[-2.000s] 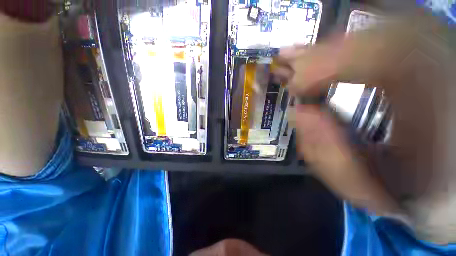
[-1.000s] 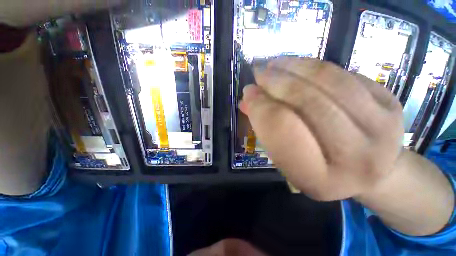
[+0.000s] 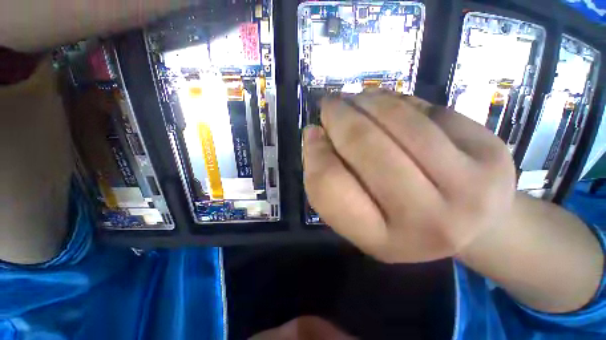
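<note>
My right hand (image 3: 405,179) is curled over the lower half of the third phone frame (image 3: 420,40) from the left. A dark, thin tool, apparently the tweezers (image 3: 315,108), shows between its thumb and fingertips; most of it is hidden. The fingertips are just below the white shielded upper board (image 3: 352,56). The hand hides the flex cables and most of the near end of this frame. My left hand (image 3: 100,23) lies across the upper left, blurred and cut off by the top edge; its fingertips and any hold are not visible.
The long black tray (image 3: 289,133) spans the view in front of me. Two phone frames with orange flex cables lie left of my right hand, the second (image 3: 211,153) under glare. Two more frames (image 3: 498,73) are to the right. My blue sleeves show at both sides.
Over the last second my right hand has moved slightly left within the view, still over the third frame. Two seconds ago it was blurred farther right. My left hand has come in across the top left.
</note>
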